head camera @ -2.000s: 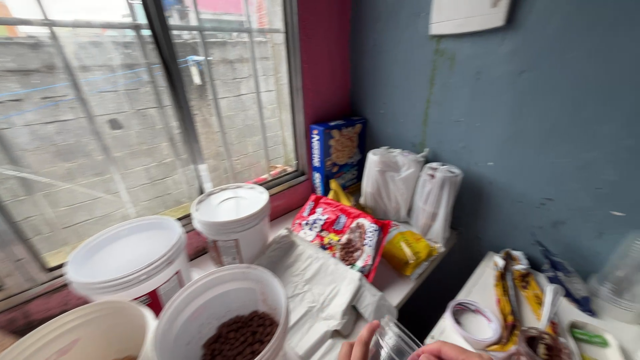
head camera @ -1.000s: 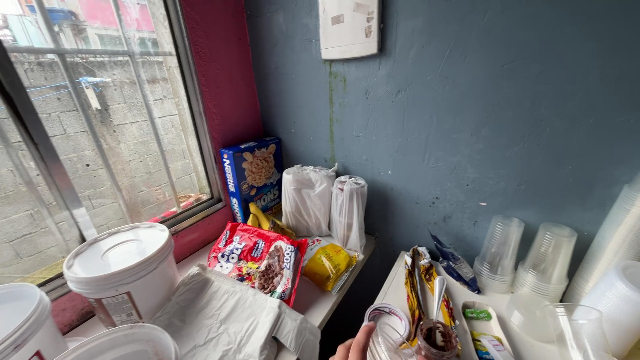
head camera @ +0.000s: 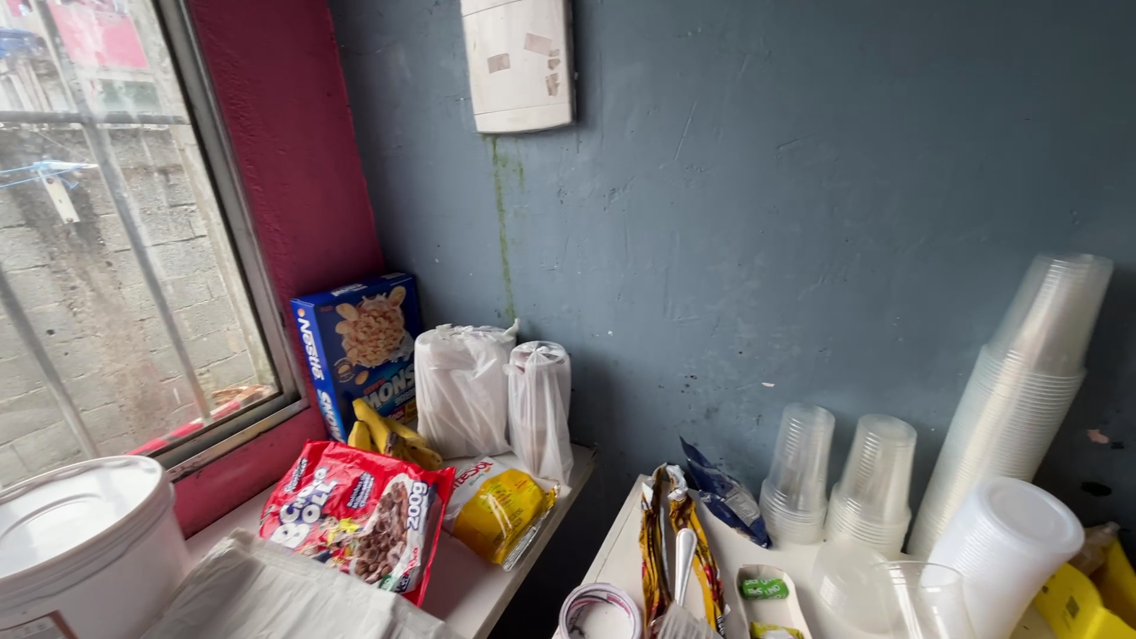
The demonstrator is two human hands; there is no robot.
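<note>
Neither of my hands shows in the present view. Near the bottom edge, a roll of tape (head camera: 601,612) lies on the right-hand white table, beside opened brown and yellow packets (head camera: 657,550) with a spoon handle (head camera: 684,564) standing up at them. A clear plastic piece (head camera: 685,624) is cut off by the bottom edge. A small white tray (head camera: 770,603) holds green and yellow packets. On the left table lie a red bag of chocolate cereal (head camera: 355,519), a yellow packet (head camera: 501,510) and bananas (head camera: 390,437).
A white lidded bucket (head camera: 84,541) and grey-white plastic bags (head camera: 293,595) occupy the left table. Behind are a blue cereal box (head camera: 368,346) and white-bagged bundles (head camera: 466,386). Stacked clear cups (head camera: 1012,417) and white containers (head camera: 1007,550) line the right. A gap separates the tables.
The view has swung to the right. The fingers seen at the bottom edge, by a clear plastic item, are out of view now. More stacked cups show at the right.
</note>
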